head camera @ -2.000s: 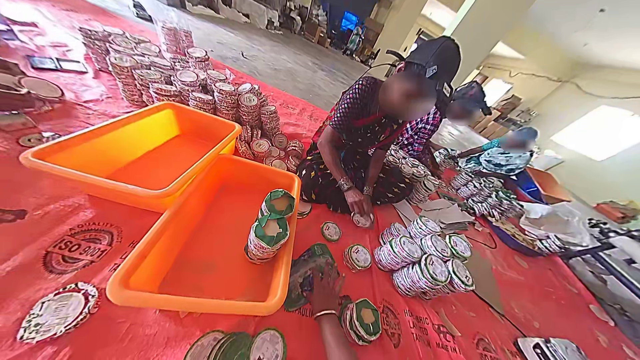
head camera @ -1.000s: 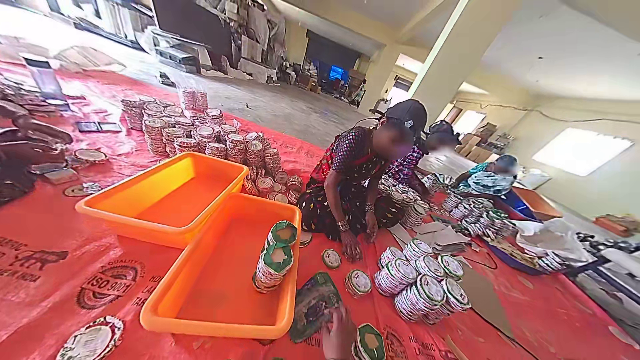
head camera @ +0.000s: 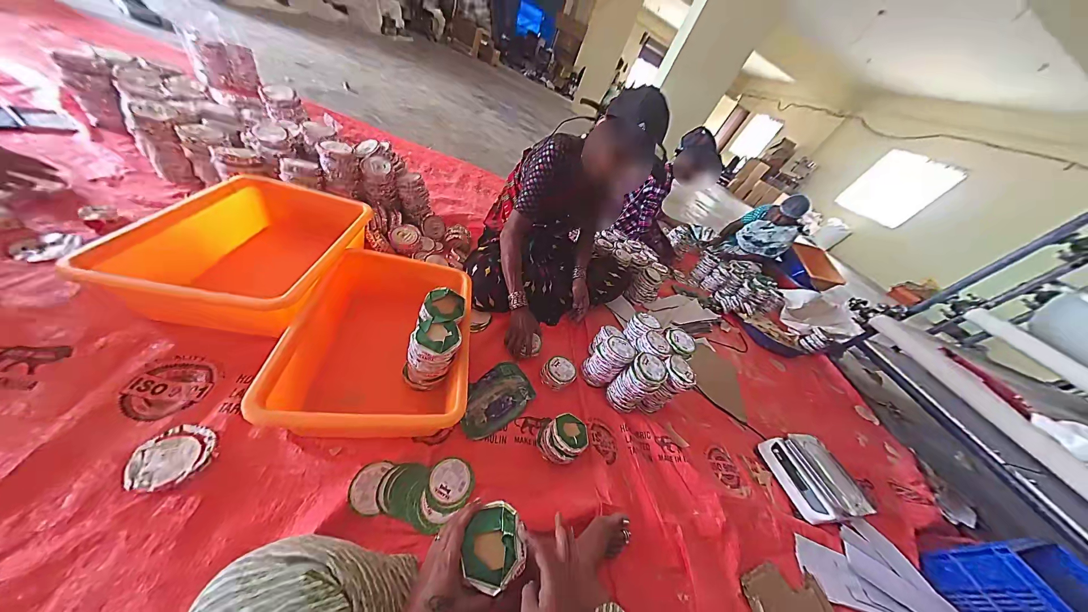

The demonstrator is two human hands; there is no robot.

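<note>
Low in the head view, my left hand (head camera: 442, 561) grips a round paper-wrapped packet (head camera: 493, 548) whose upper face shows folded green paper around a tan centre. My right hand (head camera: 551, 565) is at the packet's right side, its index finger raised; how firmly it touches is unclear. Just beyond lie fanned round green-and-white labels (head camera: 412, 493). A short stack of similar packets (head camera: 563, 438) stands farther off, near a dark green plastic-wrapped bundle (head camera: 498, 399). Two short piles of packets (head camera: 435, 340) stand in the nearer orange tub (head camera: 357, 418).
Another orange tub (head camera: 212, 293) adjoins it at the left. Many stacked discs (head camera: 272, 140) stand behind. A co-worker (head camera: 552, 212) sits ahead beside grouped packets (head camera: 646, 365). A scale-like device (head camera: 812, 480), a blue crate (head camera: 1011, 574) and paper sheets (head camera: 863, 569) lie at right.
Earlier one hand was reaching to the green plastic-wrapped bundle; now both hands are close to me, with a packet in the left. The view has shifted.
</note>
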